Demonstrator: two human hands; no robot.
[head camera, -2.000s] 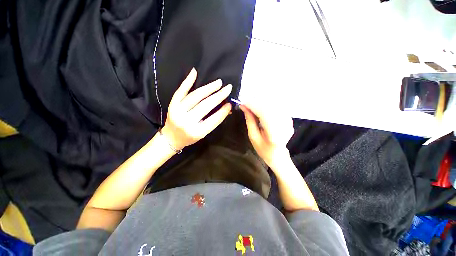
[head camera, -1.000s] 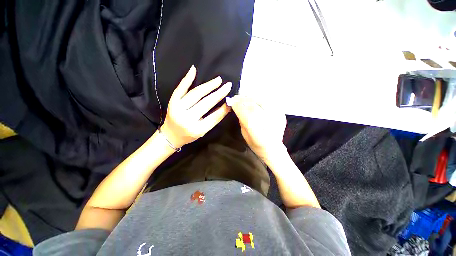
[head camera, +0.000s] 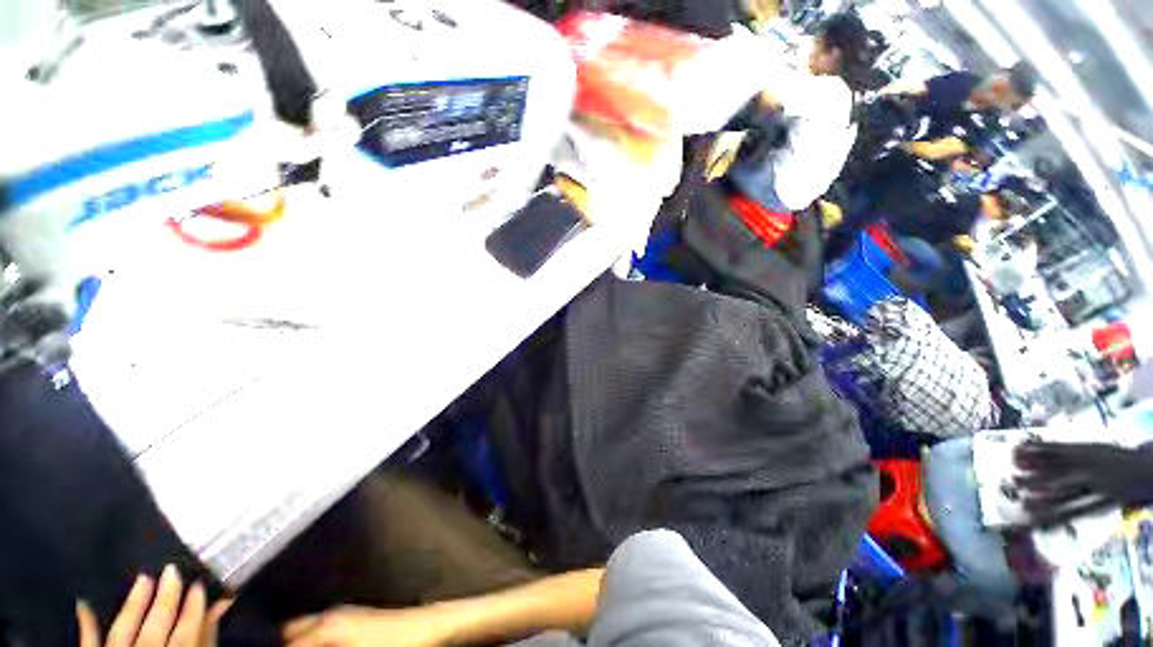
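The black garment (head camera: 63, 506) fills the lower left and hangs over the table's front left corner. My left hand (head camera: 152, 616) is at the bottom left edge, partly cut off, its fingers spread on the black cloth. My right hand (head camera: 360, 628) is to the right of it, low and cut off by the bottom edge; its fingertips are blurred, so I cannot tell what it holds. The white sewing machine (head camera: 139, 164) with a blue stripe stands at the upper left. Orange-red scissor handles (head camera: 228, 225) lie beside it.
A smartphone (head camera: 537, 234) lies on the white table (head camera: 316, 392), below the machine's control panel (head camera: 443, 116). A thin metal tool (head camera: 269, 324) lies there too. A dark textured garment (head camera: 708, 417) hangs right of the table. Blue crates (head camera: 860, 274) and several people are beyond.
The view has swung right and up, bringing in the machine, control panel and workshop. My hands now appear at the bottom left, partly cut off, still by the black cloth.
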